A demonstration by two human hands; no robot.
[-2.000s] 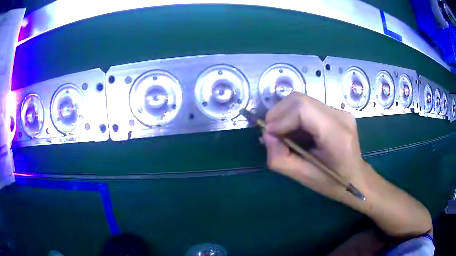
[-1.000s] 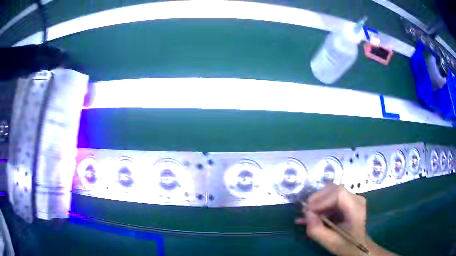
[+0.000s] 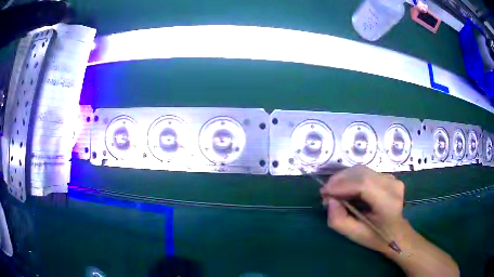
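My right hand (image 3: 368, 203) is bare and holds a thin pencil-like pick or brush (image 3: 364, 219) with its fingertips. The tip points left, near the lower edge of a silver lens plate (image 3: 281, 142); the tip is blurred, so contact cannot be told. The plate holds three round clear fitted lenses, the left one (image 3: 312, 142) nearest the tip. Another three-lens plate (image 3: 184, 162) lies end to end on the left, and more plates run off to the right. My left hand is not in view.
A perforated metal frame (image 3: 24, 119) and a written paper sheet (image 3: 57, 108) stand at the left. Blue tape (image 3: 169, 230) marks the near green surface. A whitish bottle (image 3: 377, 19), a red-orange frame (image 3: 425, 19) and a blue bin (image 3: 476, 59) are at the upper right.
The view has shifted, and the plates appear higher and further left than one second ago. The tool tip is now near the left end of the plate, having been by its middle lens.
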